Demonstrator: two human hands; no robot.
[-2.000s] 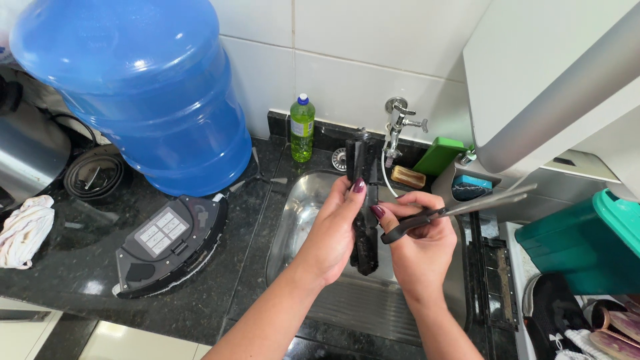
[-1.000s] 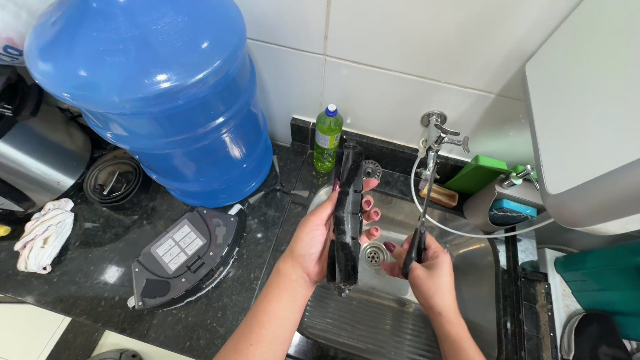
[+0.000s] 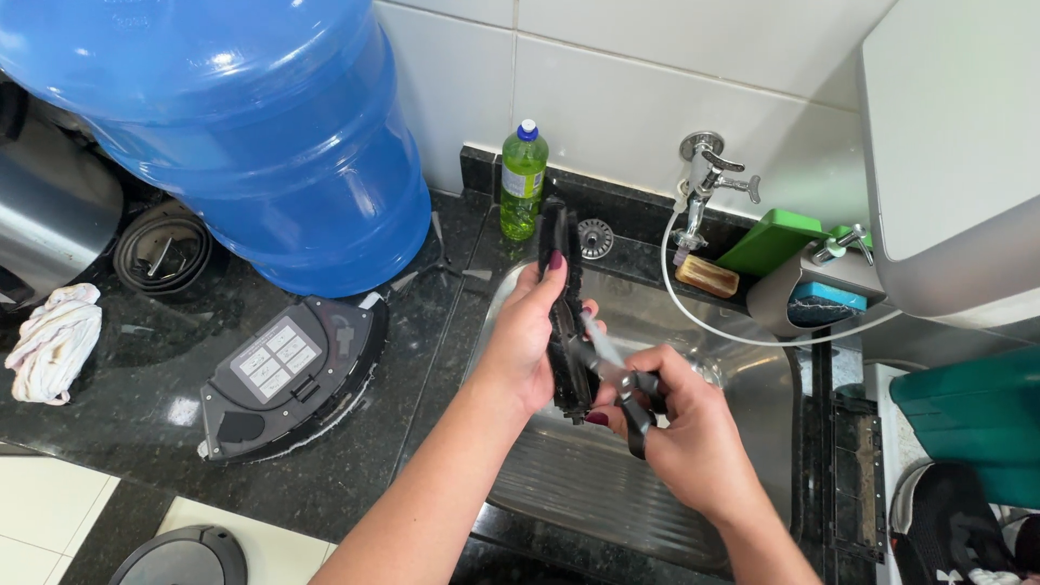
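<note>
My left hand (image 3: 524,341) grips a black roller brush (image 3: 561,305), held upright over the stainless steel sink (image 3: 601,487). In my right hand (image 3: 682,431) is a pair of black-handled scissors (image 3: 621,378); the blades are parted and lie against the brush's right side, blurred. Some fingertips of my left hand show behind the brush. On the counter at the left lies a robot vacuum's dust bin with mop plate (image 3: 296,378), bearing a pictogram label.
A large blue water jug (image 3: 301,146) and a green liquid bottle (image 3: 522,183) stand behind. Beyond the sink are a chrome faucet (image 3: 700,191), a soap bar (image 3: 707,276) and a sponge holder (image 3: 780,305). A cloth (image 3: 57,345) lies far left; a robot vacuum (image 3: 183,561) shows below.
The scissors, upright and apart from the brush one second ago, now have their blades at the brush. My right hand has moved in beside it. My left hand still holds the brush.
</note>
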